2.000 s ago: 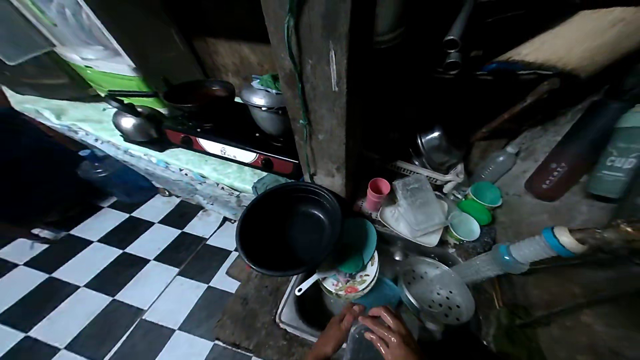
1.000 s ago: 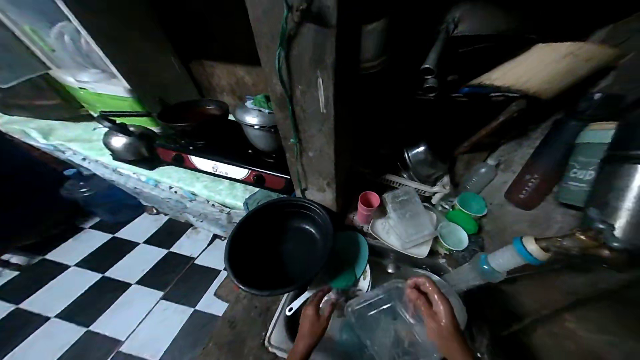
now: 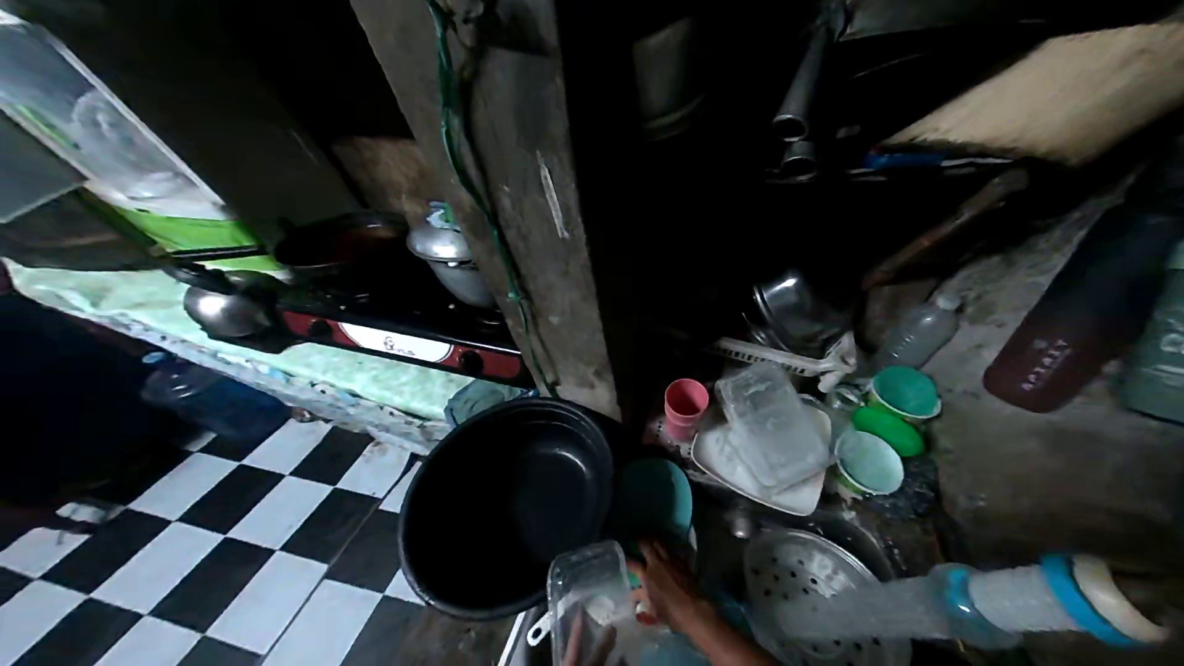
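Note:
A clear plastic container (image 3: 589, 578) stands tilted at the bottom centre, by the rim of a black basin (image 3: 504, 509). My left hand (image 3: 590, 640) shows blurred through its plastic, holding it low down. My right hand (image 3: 673, 592) reaches up just right of the container, beside a teal bowl (image 3: 661, 495); its fingertips are partly hidden, and whether they grip anything is unclear. Something green and red shows between the container and that hand. A white handle (image 3: 539, 631) pokes out under the container. To the right lies a perforated metal strainer (image 3: 805, 578).
A clear pipe with blue bands (image 3: 994, 601) enters from the right. Behind the strainer are a white tray (image 3: 805, 499) with clear containers, a pink cup (image 3: 685, 407) and green-rimmed bowls (image 3: 905, 393). A wooden post (image 3: 546, 213) rises beside the gas stove (image 3: 398, 342).
The clear container, between both hands a second ago, has moved left and now stands tilted by the black basin. My right hand has moved left toward the teal bowl.

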